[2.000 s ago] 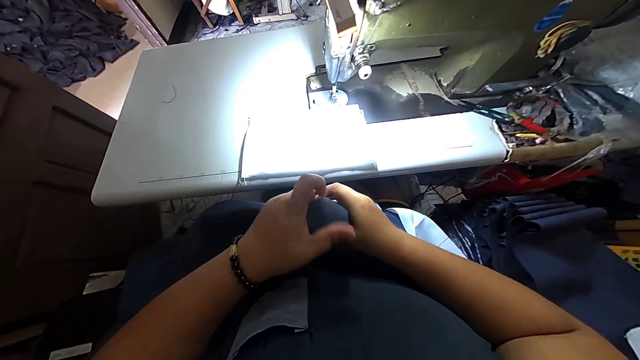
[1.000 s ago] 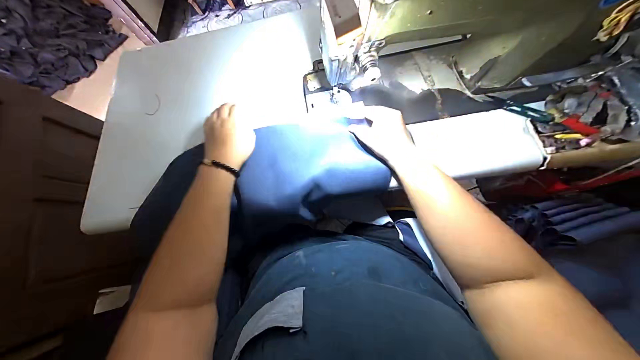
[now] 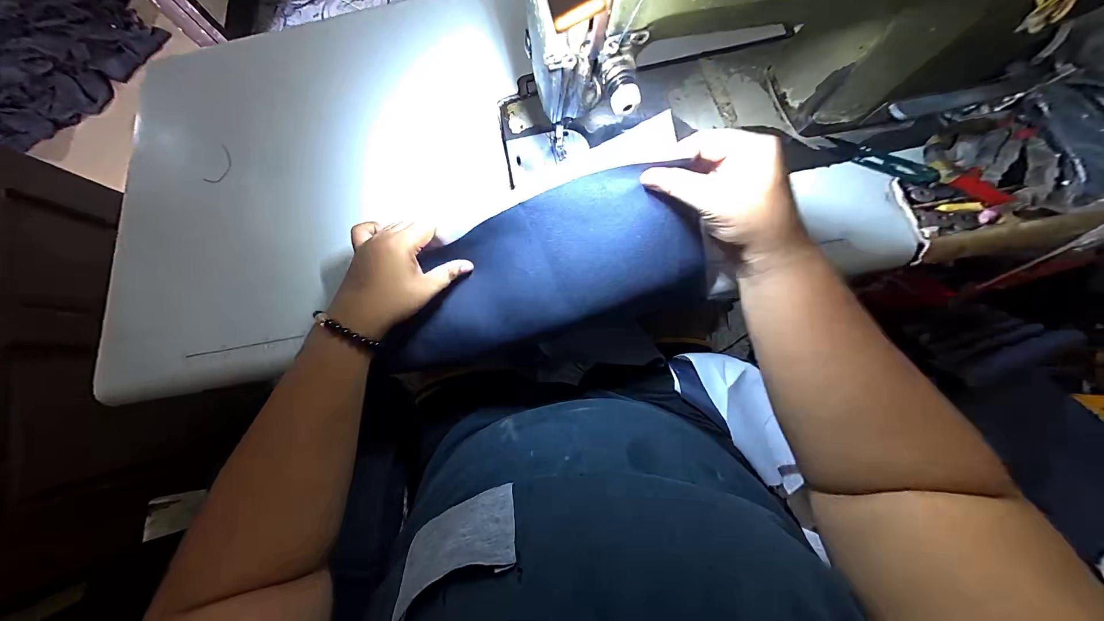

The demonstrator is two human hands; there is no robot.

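Note:
A dark blue fabric piece (image 3: 569, 250) lies over the front edge of the sewing machine table, pinched at both ends. My left hand (image 3: 392, 272), a beaded bracelet at its wrist, grips the fabric's left end between thumb and fingers. At the upper right corner my right hand (image 3: 737, 185) holds the fabric, thumb on top. White material (image 3: 647, 138) shows along the fabric's far edge beside the right fingers. Just beyond that edge stands the sewing machine's needle and presser foot (image 3: 560, 142); whether the fabric touches the foot is unclear.
The green sewing machine body (image 3: 828, 60) spans the back right. An open tray of tools and scraps (image 3: 966, 194), with green-handled snips (image 3: 893, 164), sits at the table's right end. A thread (image 3: 226, 164) lies on the white tabletop (image 3: 233, 259). Dark cloth (image 3: 60, 69) is heaped at far left.
Two seconds ago my hands were together in front of the table without the blue fabric. One second ago both were on it at the table; since then my left hand has moved nearer the front edge.

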